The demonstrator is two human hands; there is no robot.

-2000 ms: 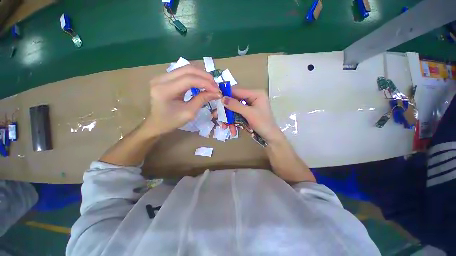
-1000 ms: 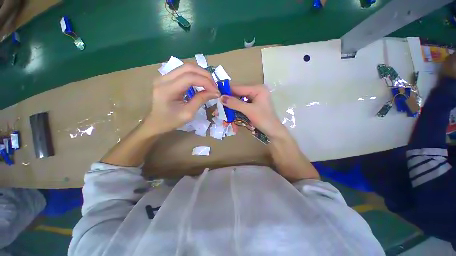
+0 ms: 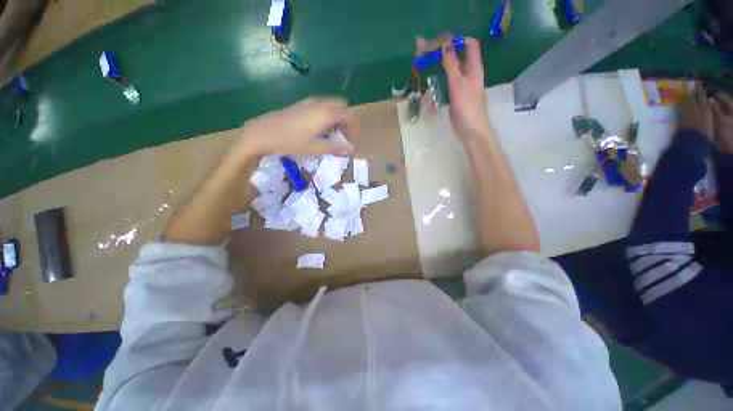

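Note:
My right hand point(image 3: 464, 72) is reached out over the near edge of the green belt and holds a blue battery pack point(image 3: 439, 53) between its fingers. Wires and a blurred circuit board point(image 3: 432, 95) hang below that pack. My left hand point(image 3: 305, 127) is blurred, above the back of a heap of white slips point(image 3: 309, 205); whether it holds anything cannot be told. Another blue pack point(image 3: 294, 172) lies on the heap, in front of my left hand. One white slip point(image 3: 311, 261) lies apart, nearer to me.
Several packs with boards lie on the green belt point(image 3: 193, 72). A dark bar point(image 3: 53, 245) and blue packs point(image 3: 9, 255) are at the left. A grey post point(image 3: 591, 56) rises at the right. A board-and-pack cluster point(image 3: 615, 164) lies on the white sheet, beside another person's sleeve point(image 3: 663, 265).
My right hand has moved away from my left hand, forward and right to the belt with the pack. My left hand has come off that pack. The heap and the pack on it are now uncovered.

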